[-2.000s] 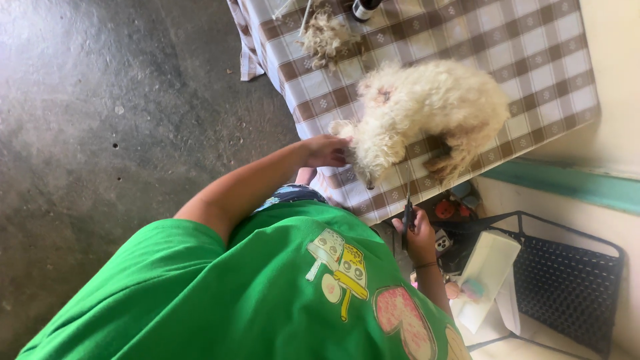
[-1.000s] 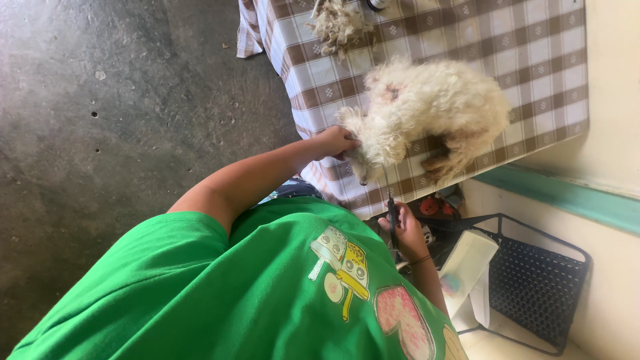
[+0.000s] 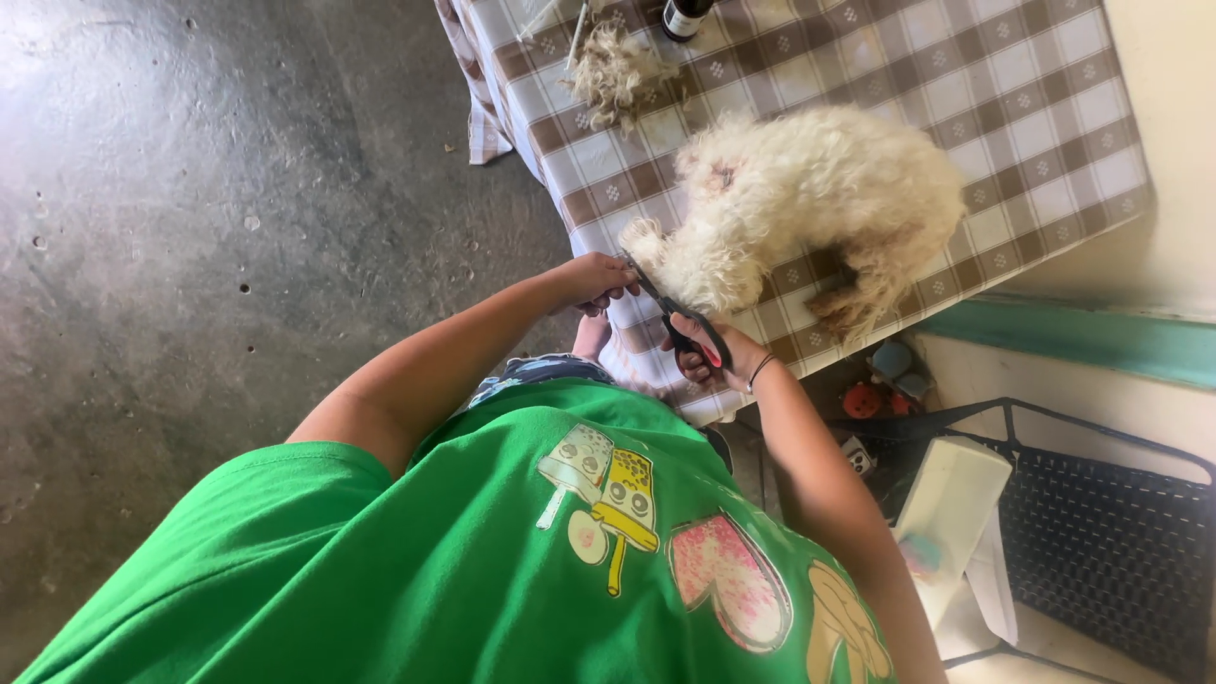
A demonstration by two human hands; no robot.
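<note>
A curly cream-coloured dog [image 3: 817, 190] lies on its side on a table with a brown and white checked tablecloth [image 3: 1007, 104]. My right hand [image 3: 708, 351] grips the black and red handles of a pair of scissors [image 3: 665, 302], whose blades point up and left to the fur of the dog's head end. Beside the blade tips is my left hand [image 3: 608, 281], fingers bent together at the edge of the fur; whether they pinch some hair cannot be made out. The dog's face is mostly hidden.
A pile of cut fur [image 3: 617, 76] lies near the far left table edge, by a dark bottle [image 3: 686, 14] and a thin white stick [image 3: 578, 36]. Right of my body stands a black woven chair [image 3: 1107, 532] with a pale box [image 3: 955, 522] on it. Concrete floor [image 3: 237, 190] lies left.
My right hand has brought the scissors up from beside the table edge to the dog's head end. My left hand has shifted from on the fur to its edge, near the blades.
</note>
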